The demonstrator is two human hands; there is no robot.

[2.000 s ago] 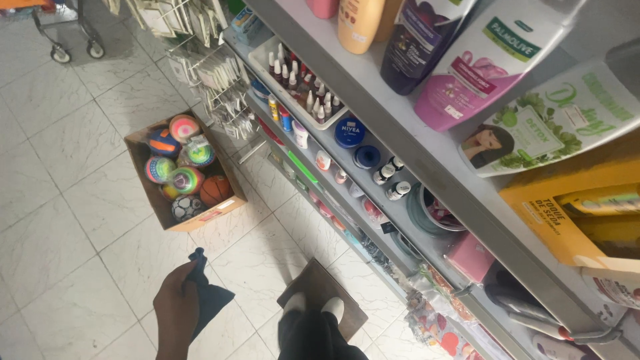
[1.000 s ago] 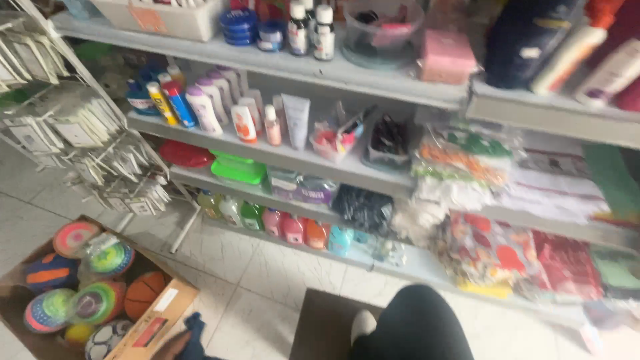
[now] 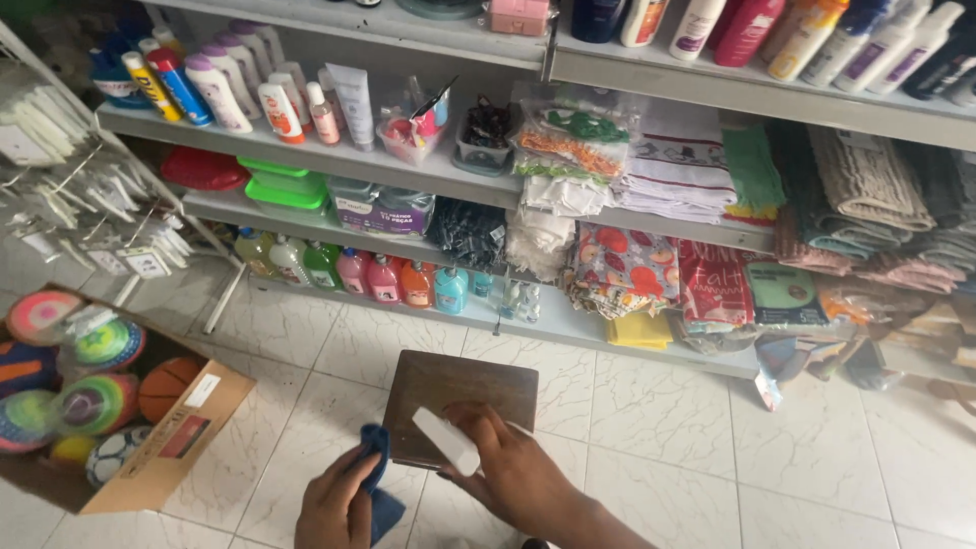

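Note:
A dark blue cloth is pinched in my left hand, its lower end hanging free. My right hand grips a white plastic bottle, which is tilted and points up and left toward the cloth. Cloth and bottle are apart. Both hands are low in the view, over the floor and the near edge of a dark wooden stool. I cannot tell what kind of bottle it is, since my fingers hide part of it.
Metal shelving ahead bears bottles, plastic containers, folded towels and cloths. A cardboard box of balls stands on the tiled floor at the left, beside a wire rack hung with small packets. A yellow cloth lies on the bottom shelf.
The view has swung strongly to face the lower shelves. My right hand, out of sight in the earlier frames, now shows with the white bottle. The blue cloth was in my left hand two seconds ago too.

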